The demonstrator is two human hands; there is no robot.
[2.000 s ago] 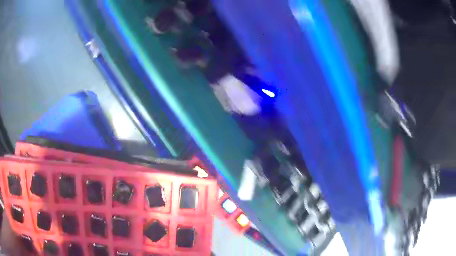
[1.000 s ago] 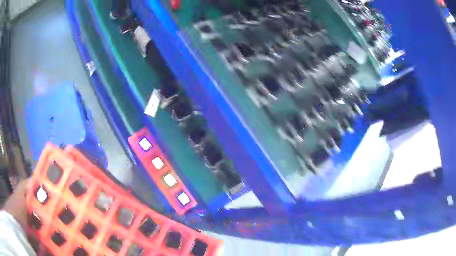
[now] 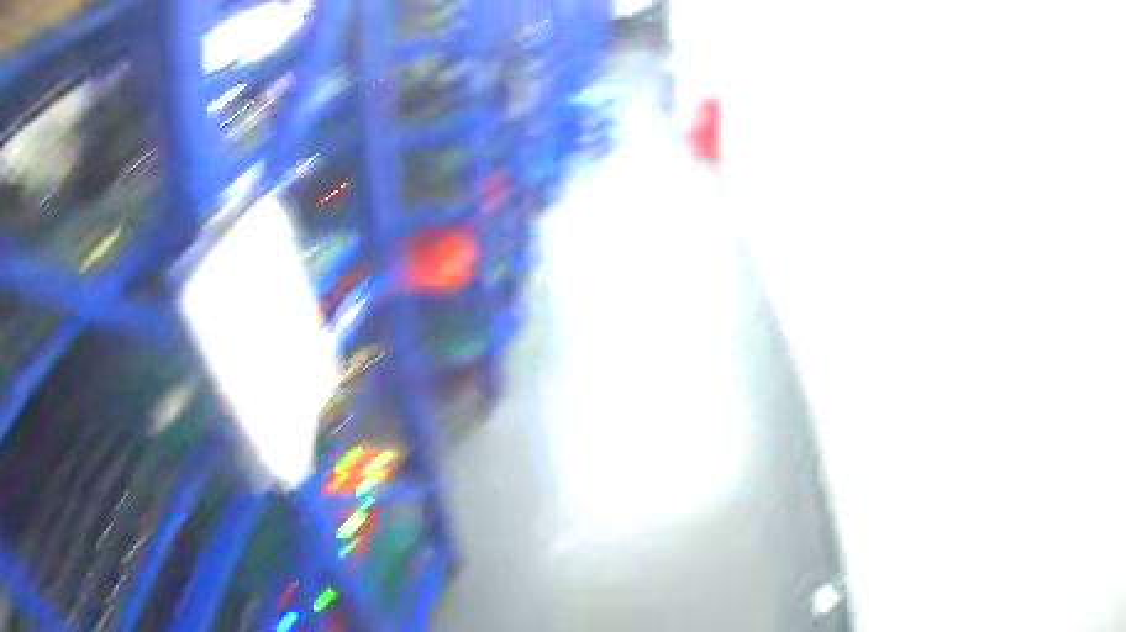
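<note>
No hand is in view now, and the whole view is strongly blurred. A storage rack (image 3: pixel 390 161) with blue posts and beams lies nearest, along the left side. Dark shapes that I cannot make out lie on its shelves. A white sheet-like panel (image 3: pixel 259 340) shows bright among the posts. An orange-red thing (image 3: pixel 441 261), perhaps a tray end, sits at the rack's edge. Another orange-red patch (image 3: pixel 361 470) with small yellow-green lights is lower down. The tray seen earlier in hand does not show.
A grey floor aisle (image 3: pixel 506 531) with strong glare runs beside the rack. A bright white wall or surface (image 3: pixel 963 309) fills the right side, with a dark edge line at its base. A small red thing (image 3: pixel 705 130) is at the far end of the aisle.
The view has swung from the close green shelves to the rack's length and the aisle. The orange-red tray and the hand at its left edge have left the picture.
</note>
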